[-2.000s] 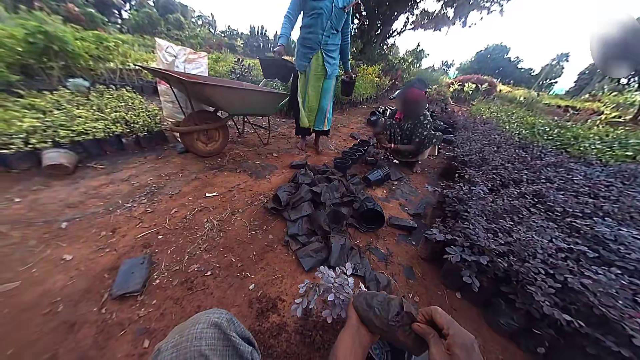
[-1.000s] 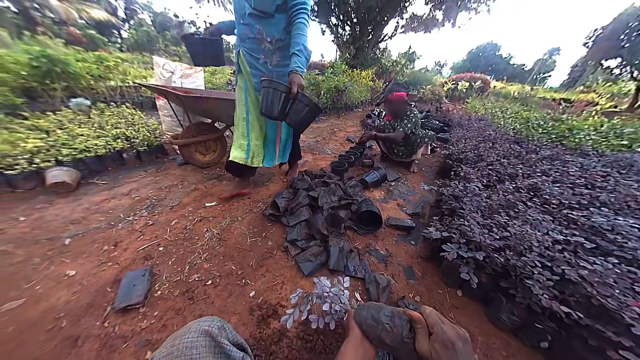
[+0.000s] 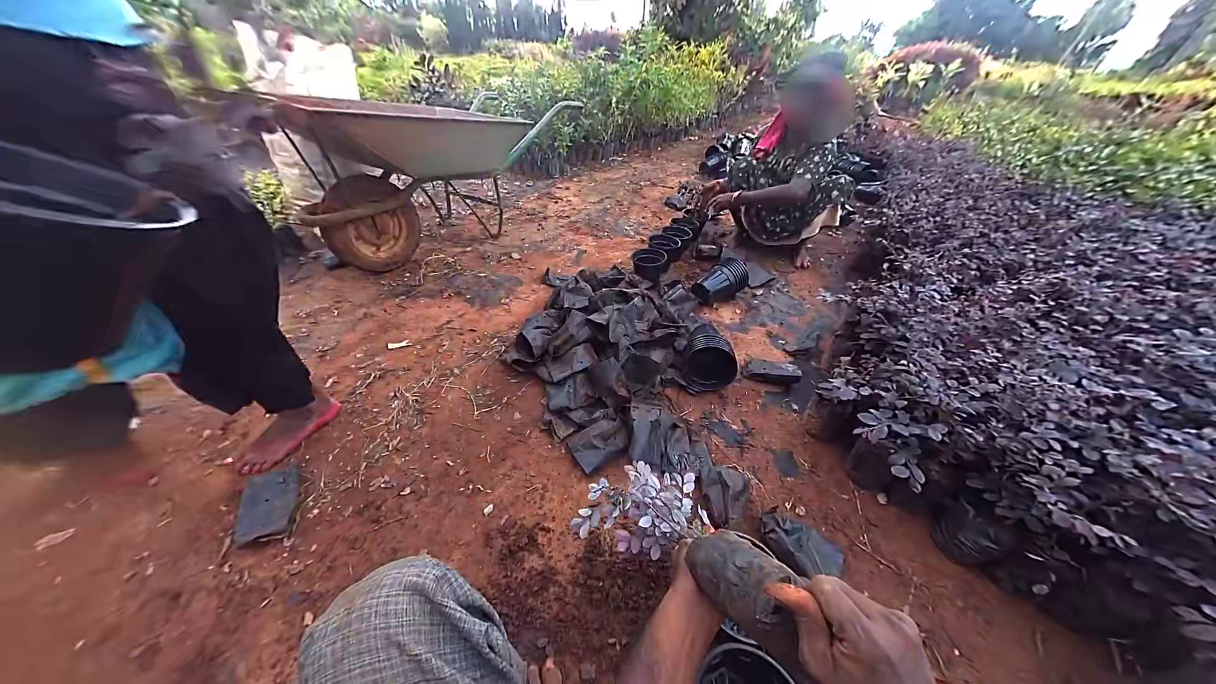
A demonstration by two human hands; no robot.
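Observation:
Both my hands hold a purple-leaved seedling (image 3: 651, 513) tipped on its side, its root ball (image 3: 746, 579) dark and cylindrical, seemingly still in a thin black bag. My left hand (image 3: 676, 613) grips the end near the stem, mostly hidden behind the root ball. At the lower end, my right hand (image 3: 855, 627) has its fingers and thumb closed on it. Below the root ball, a black plastic pot (image 3: 746, 665) shows partly at the bottom edge. Just ahead lies a heap of empty black grow bags (image 3: 608, 351), with a stack of black pots (image 3: 710, 358) at its right side.
A person (image 3: 798, 180) crouches ahead beside a row of black pots (image 3: 651, 264). Another person (image 3: 228, 304) walks close by at left, carrying a black container. Behind stands a wheelbarrow (image 3: 408, 138). Dense purple-leaved plants (image 3: 1045, 332) line the right; a flat black bag (image 3: 268, 505) lies left.
The walking person has moved from beside the wheelbarrow to the near left. My hands keep hold of the seedling. The view has shifted somewhat.

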